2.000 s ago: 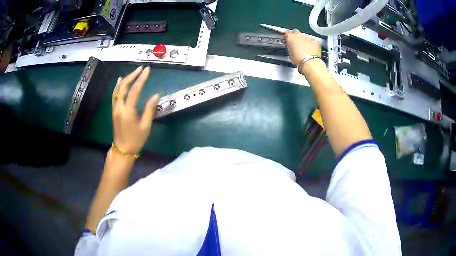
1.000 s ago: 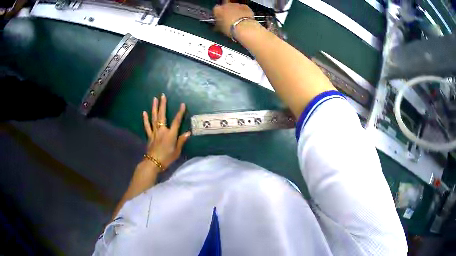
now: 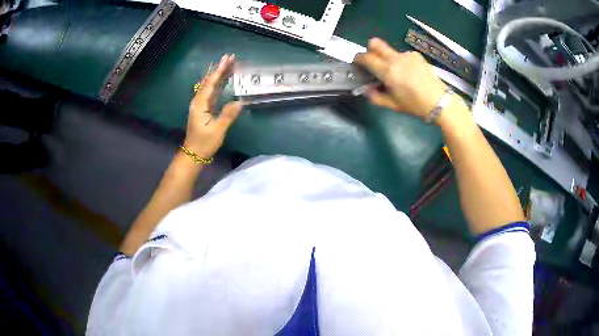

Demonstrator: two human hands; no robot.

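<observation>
A grey fixture bar with a row of round studs [image 3: 292,79] lies level in front of me, with a dark lower edge under it. My right hand [image 3: 402,80] is closed around its right end. My left hand [image 3: 211,108] is at its left end, fingers above and thumb below; whether it grips is unclear. A small pale thing shows by my right fingertips, too blurred to name. A tilted stack of fixture bars [image 3: 141,49] with many ridges is at the left on the green bench.
A silver machine frame with a red button [image 3: 270,12] is behind. Another studded bar [image 3: 439,51] lies at the back right. A white ring-shaped tube [image 3: 548,73] is over equipment at right. Dark rods in a yellow holder [image 3: 433,180] and a clear plastic bag [image 3: 546,209] are nearer the right.
My right hand has come back from the machine frame onto the bar's right end. My left hand has moved up against its left end. The view has shifted.
</observation>
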